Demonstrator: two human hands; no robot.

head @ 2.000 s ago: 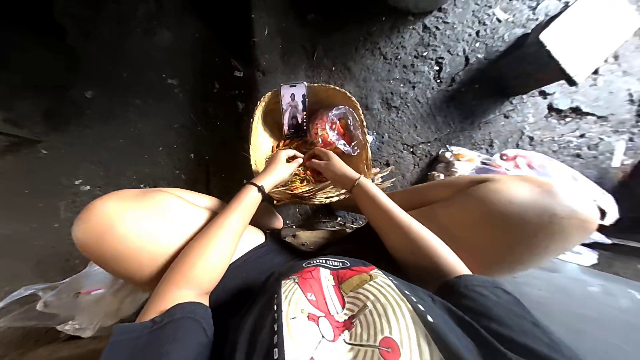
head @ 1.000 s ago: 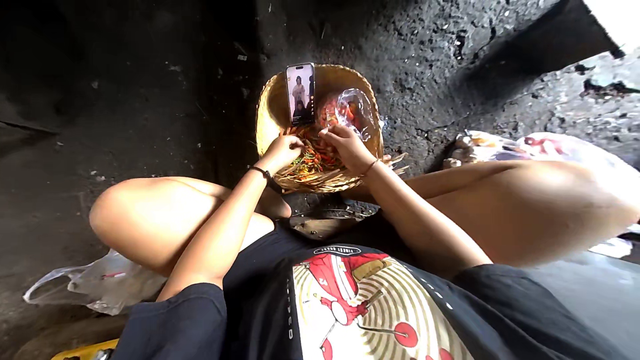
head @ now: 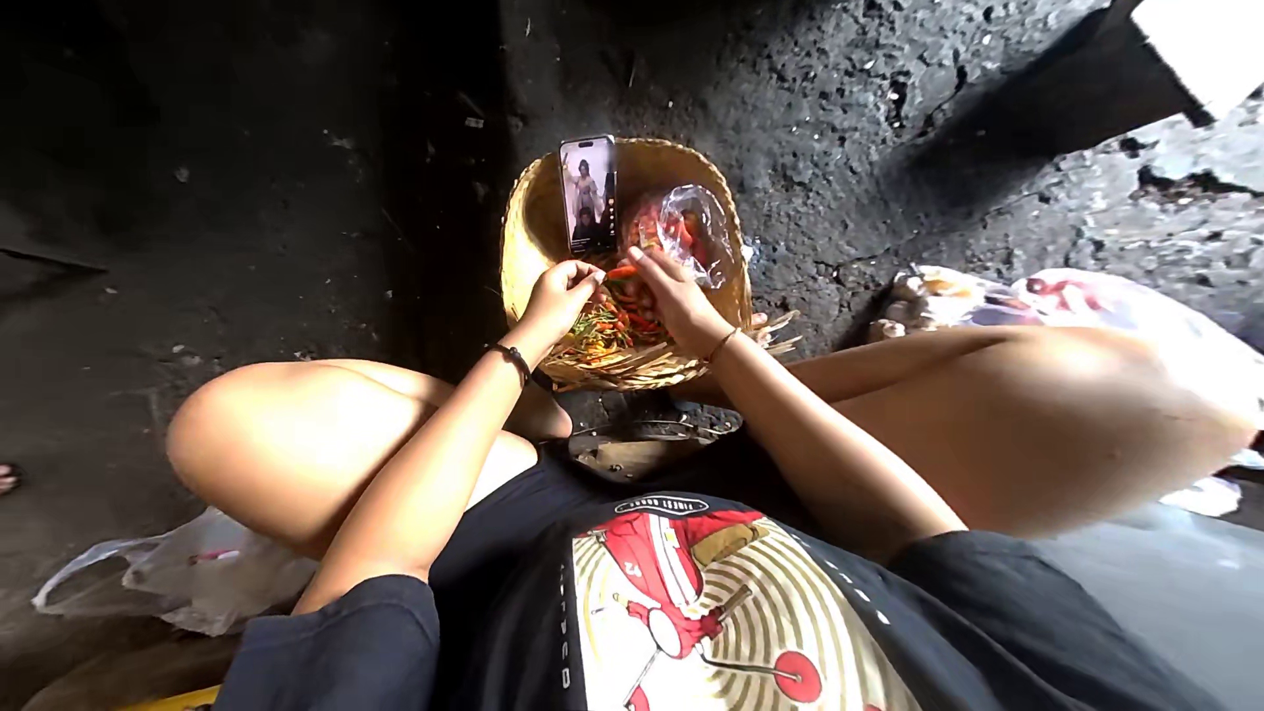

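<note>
A woven basket (head: 520,222) with a frayed near edge stands on the floor between my legs. Small red, orange and green chili peppers (head: 607,331) lie in its near part. My right hand (head: 673,291) is closed around a red chili pepper (head: 622,273) that points toward my left hand (head: 568,296). The left thumb and forefinger are pinched near the pepper's end; whether they grip its stem cannot be told. Behind the hands, a smartphone (head: 589,195) leans on the basket's inner wall, and a clear plastic bag (head: 691,232) with red chili peppers rests beside it.
Filled plastic bags (head: 1096,296) lie past my right knee, with garlic-like bulbs (head: 923,294) at their side. A crumpled plastic bag (head: 193,573) is by my left thigh. A dark object with a white top (head: 1205,49) stands at the upper right on the rough floor.
My hands were apart over the peppers one second ago; now they are close together, with a red pepper between them.
</note>
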